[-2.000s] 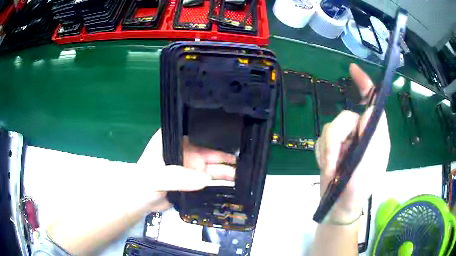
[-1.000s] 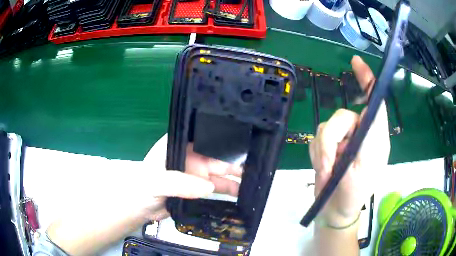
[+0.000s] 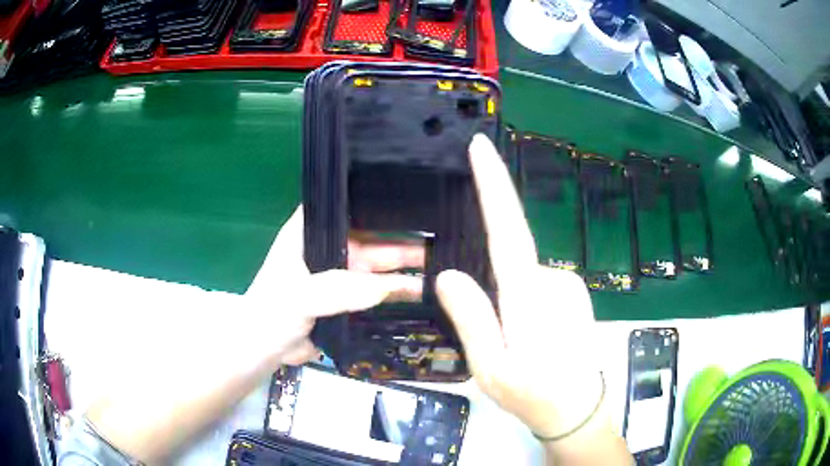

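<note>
A stack of black phone middle frames (image 3: 400, 146) is held upright in the air at the centre, over the green surface's near edge. My left hand (image 3: 318, 305) grips its lower left side, with fingers showing through the cut-out window. My right hand (image 3: 528, 337) is at its right side, thumb over the window's right edge and index finger pointing up along the right rim. Whether the right hand grips one frame or the whole stack cannot be told. A dark sheet (image 3: 387, 200) shows in the window.
Frames (image 3: 608, 223) lie in a row on the green surface (image 3: 182, 173) at right. More frames (image 3: 651, 396) lie on the white surface (image 3: 182, 314), some at bottom centre. A red tray (image 3: 309, 55), tape rolls (image 3: 601, 36) and a green fan (image 3: 755, 419) stand around.
The single frame tilted in my right hand earlier is no longer seen apart. My right hand has moved left to the stack. More of the frames at right now show.
</note>
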